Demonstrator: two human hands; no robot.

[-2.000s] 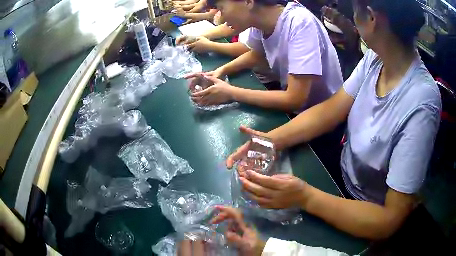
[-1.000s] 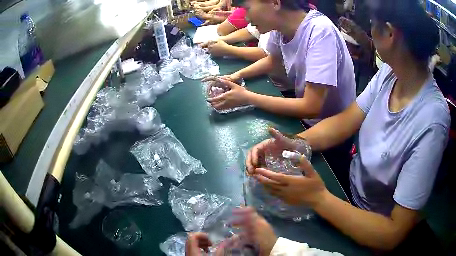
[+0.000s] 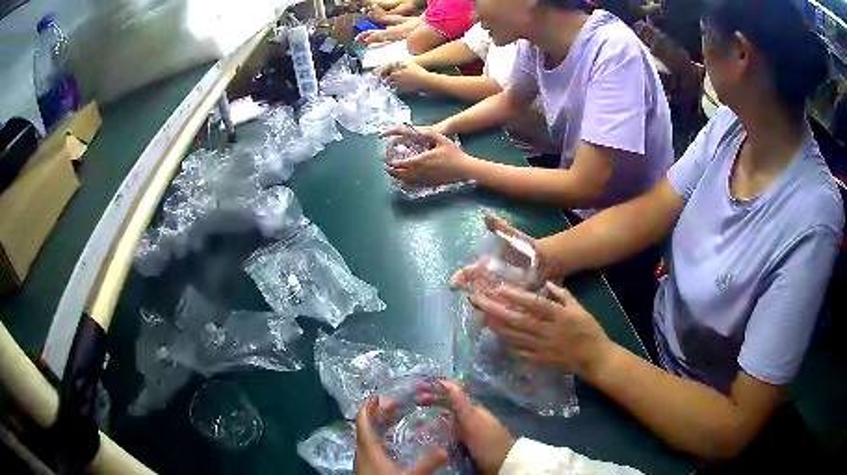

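Observation:
My left hand (image 3: 373,445) and my right hand (image 3: 478,431), with a white sleeve, are at the bottom edge, partly cut off. They hold a round clear cup (image 3: 416,429) between them, fingers around its sides. A clear poly bag with a white spot (image 3: 358,366) lies just behind the cup on the green bench (image 3: 279,408). Another bag (image 3: 330,447) lies left of my left hand, partly hidden by it.
A loose clear cup (image 3: 226,415) stands at left. Bagged pieces (image 3: 311,274) lie beyond, with a cloudy heap (image 3: 223,186) farther back. A cream rail (image 3: 153,204) crosses the left. Two people (image 3: 743,269) work at right; the nearer one's hands (image 3: 548,315) are close to mine.
My hands have come around a clear cup that now shows plainly between them; they were blurred and farther apart before. The nearer person's hands and clear piece have also moved.

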